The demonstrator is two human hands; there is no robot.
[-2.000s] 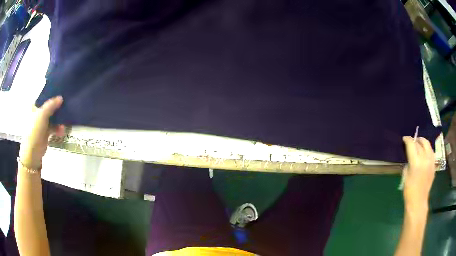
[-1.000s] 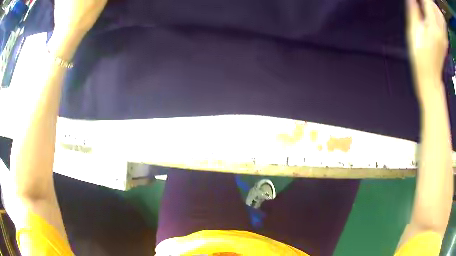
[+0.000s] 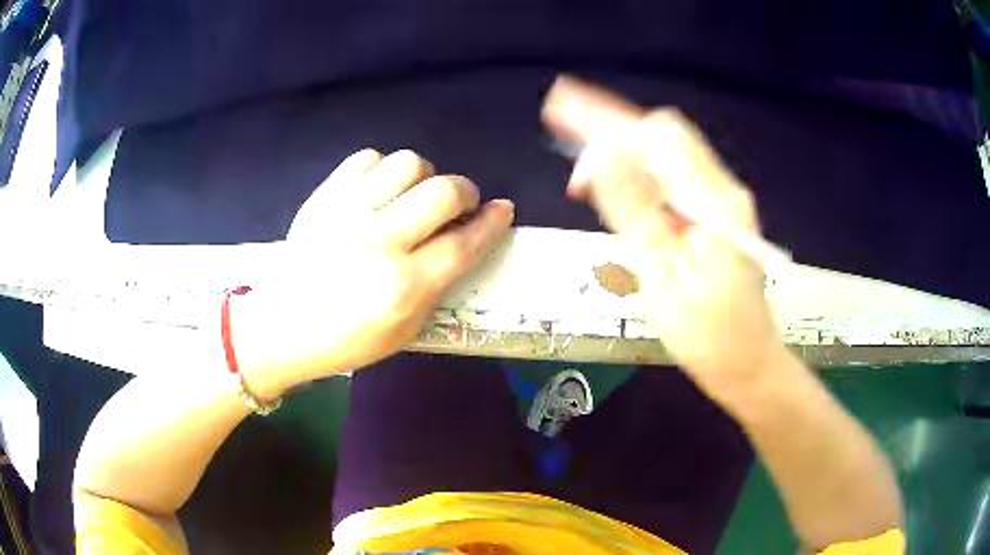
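Note:
A dark navy-purple garment panel [image 3: 250,179] lies on the white table, its near edge a little back from the table edge. My left hand [image 3: 380,255] rests at the panel's near edge, left of the middle, fingers curled with the fingertips on the cloth; whether it pinches the cloth is hidden. My right hand [image 3: 673,206] is over the panel right of the middle, blurred. It holds a thin white marking pen [image 3: 760,247], whose back end sticks out beside the palm. The pen's tip is too blurred to make out.
More dark cloth [image 3: 434,33] lies behind the panel with a curved fold line. The worn table edge [image 3: 543,341] has small dark ticks. A dark flat rectangle lies at the far left. Below are my dark trousers [image 3: 434,444], a grey round object [image 3: 560,401] and the green floor.
Both hands have come from the far sides of the cloth to its near edge around the middle. The panel's near edge lies slightly closer to me.

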